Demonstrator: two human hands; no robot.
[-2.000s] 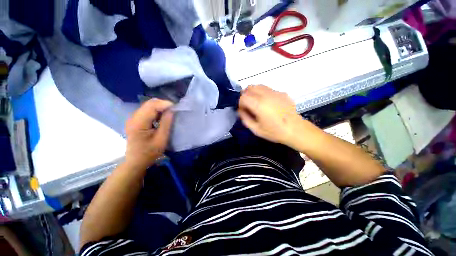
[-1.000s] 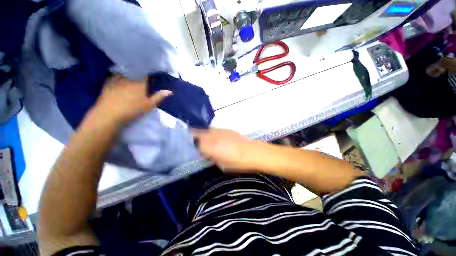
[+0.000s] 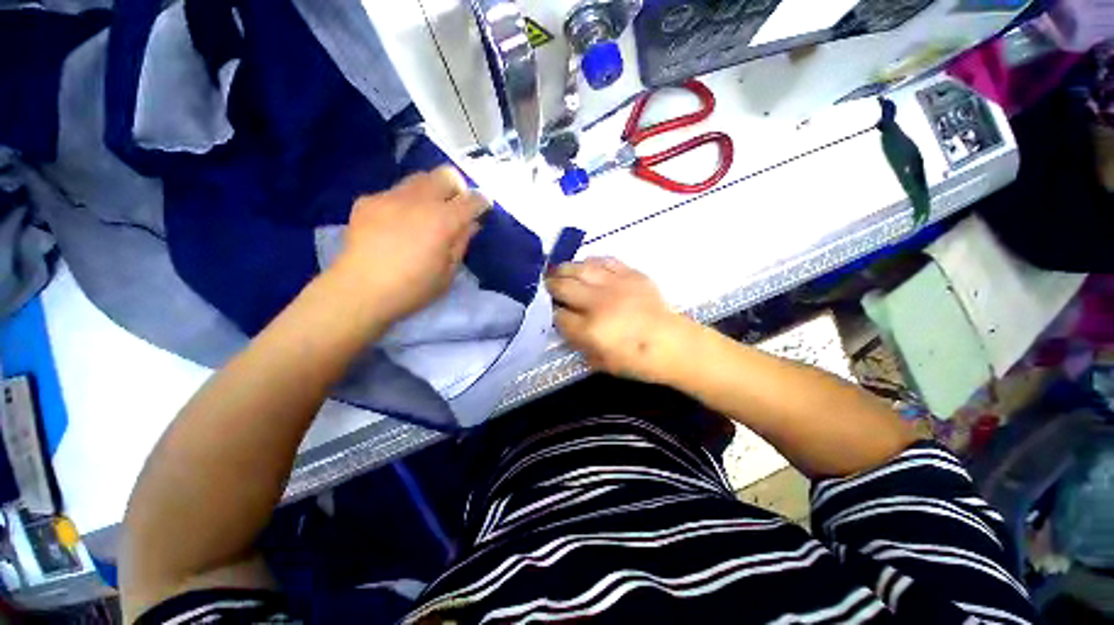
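Note:
The navy garment panels [image 3: 269, 208], grey-blue on the wrong side, lie heaped left of and below the machine head. My left hand [image 3: 415, 238] rests on the cloth with fingertips near the needle area; whether it pinches the edge is hard to tell. My right hand [image 3: 605, 311] has its fingertips closed on the edge of the cloth. A small navy strip [image 3: 566, 247] sticks up from the cloth edge just above those fingertips. The presser foot and needle are hard to make out under the white machine head [image 3: 446, 73].
Red-handled scissors [image 3: 684, 162] lie right of the needle area, blades toward it. A green cloth tie [image 3: 902, 159] lies at the right of the table. A ruler strip [image 3: 733, 293] runs along the front edge. The control panel [image 3: 733, 31] is above the scissors.
My left hand has moved right, toward the needle area, and my right hand slightly up and right. The cloth is spread flatter, and the small navy strip now shows by my right fingertips.

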